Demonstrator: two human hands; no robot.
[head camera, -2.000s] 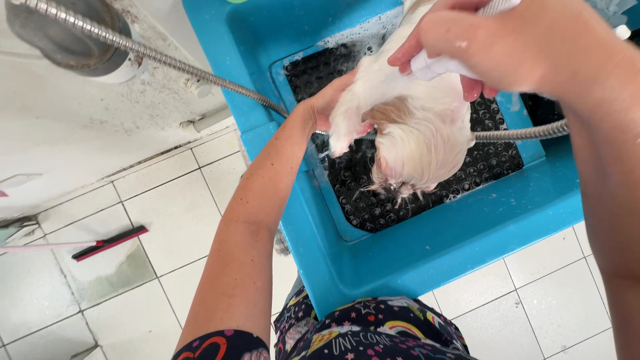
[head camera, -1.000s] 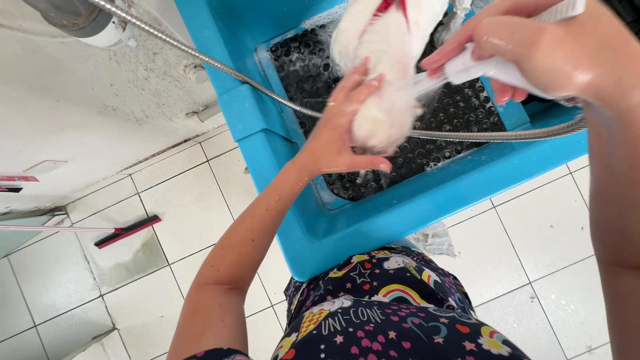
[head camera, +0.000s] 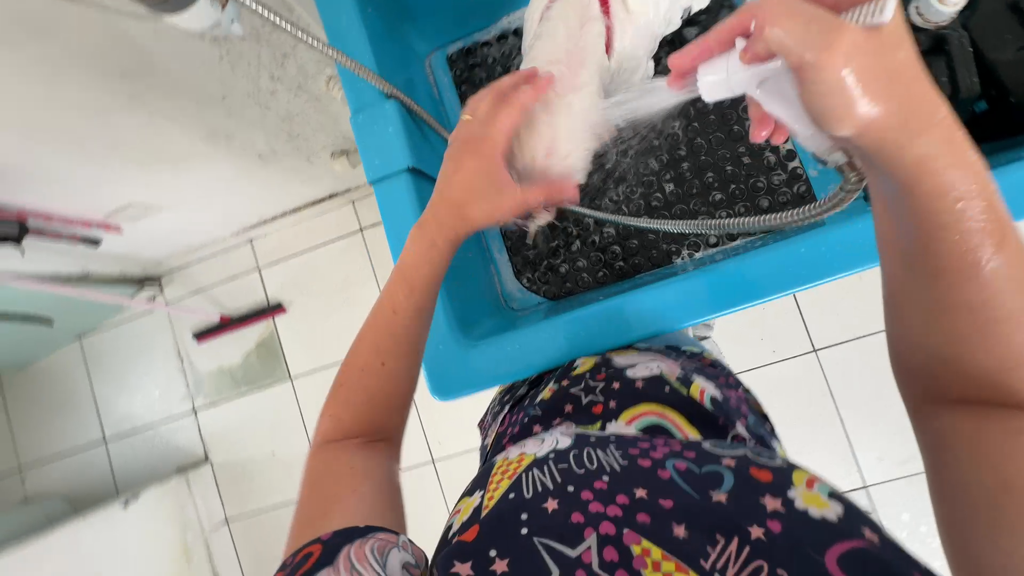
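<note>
A wet white animal, probably a small dog (head camera: 566, 88), with a red band, stands on a black rubber mat (head camera: 712, 160) in a blue plastic tub (head camera: 640, 316). My left hand (head camera: 496, 152) is cupped around the near end of its body, thumb and fingers spread to either side. In my right hand (head camera: 824, 72) is a white shower head (head camera: 740, 76), and its spray strikes the animal's right side. The metal shower hose (head camera: 704, 224) runs across the tub below both. The animal's upper part is cut off by the frame's top edge.
A white bottle (head camera: 936, 11) stands at the upper right beside black items. The wall (head camera: 240, 112) is at the left. A floor squeegee (head camera: 240, 322) rests on the white floor tiles (head camera: 248, 448). The tub's front rim is close to my body.
Two seconds ago the animal's head hung toward me over the mat; now a different part of its body faces me. My left hand has gone from its front leg to the near end of its body.
</note>
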